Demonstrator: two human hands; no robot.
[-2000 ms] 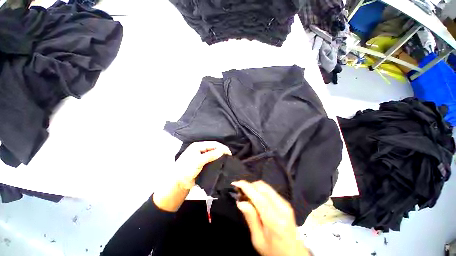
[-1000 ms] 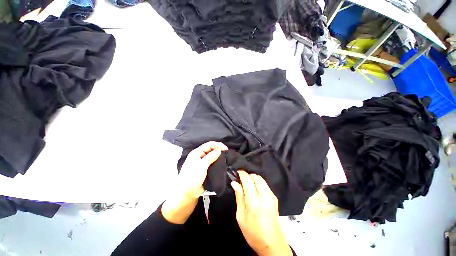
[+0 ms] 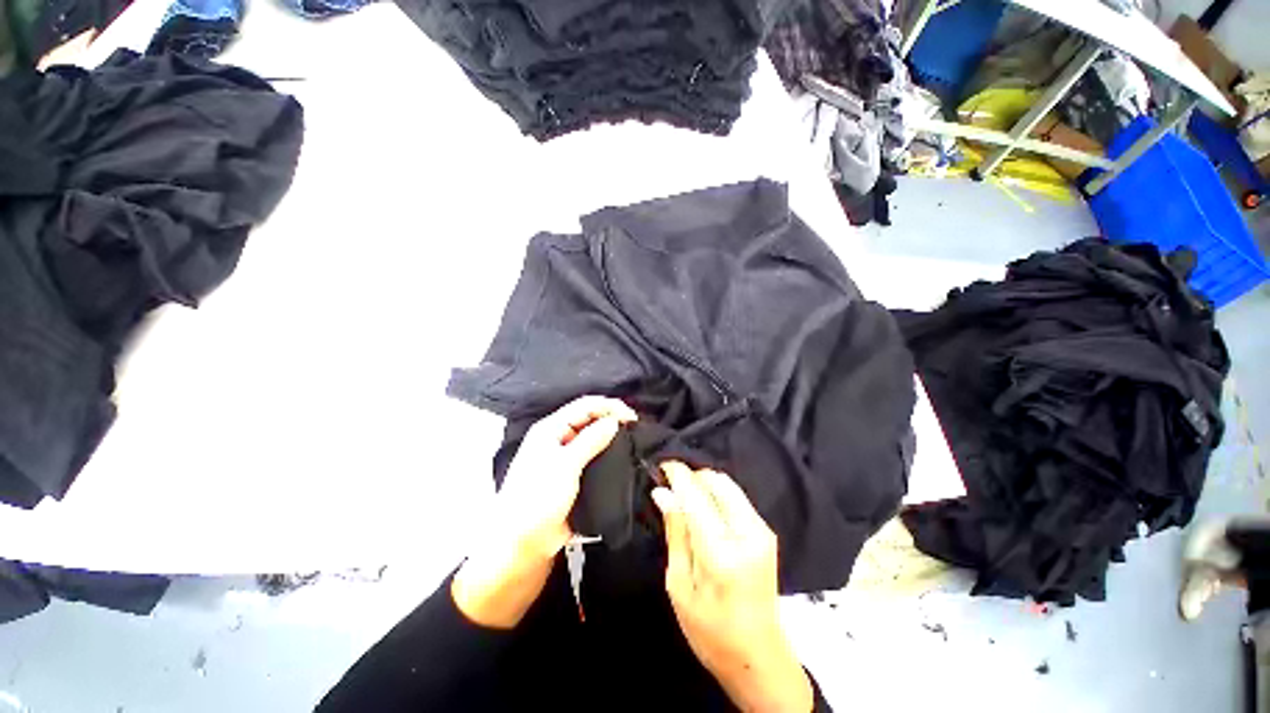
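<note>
A black garment (image 3: 752, 307) lies spread on the white table, its near part bunched over the front edge against my black clothes. My left hand (image 3: 552, 467) pinches a fold of it between thumb and fingers. My right hand (image 3: 717, 557) is just to the right, fingertips at the same fold. A small dark tool, likely thread snips (image 3: 651, 471), shows at the right fingertips; most of it is hidden in the hand. A small white strip with a red tip (image 3: 578, 574) hangs below the left hand.
White table (image 3: 348, 307). A crumpled dark garment (image 3: 153, 195) lies at left, a dark garment stack (image 3: 599, 63) at the far side. A large black heap (image 3: 1072, 418) is off the right edge. A blue crate (image 3: 1177, 209) stands beyond. A person's foot (image 3: 1209, 568) shows at far right.
The view has shifted, and the scene sits further left. My right hand has moved up and closer to my left hand at the fold. A foot has appeared at the right.
</note>
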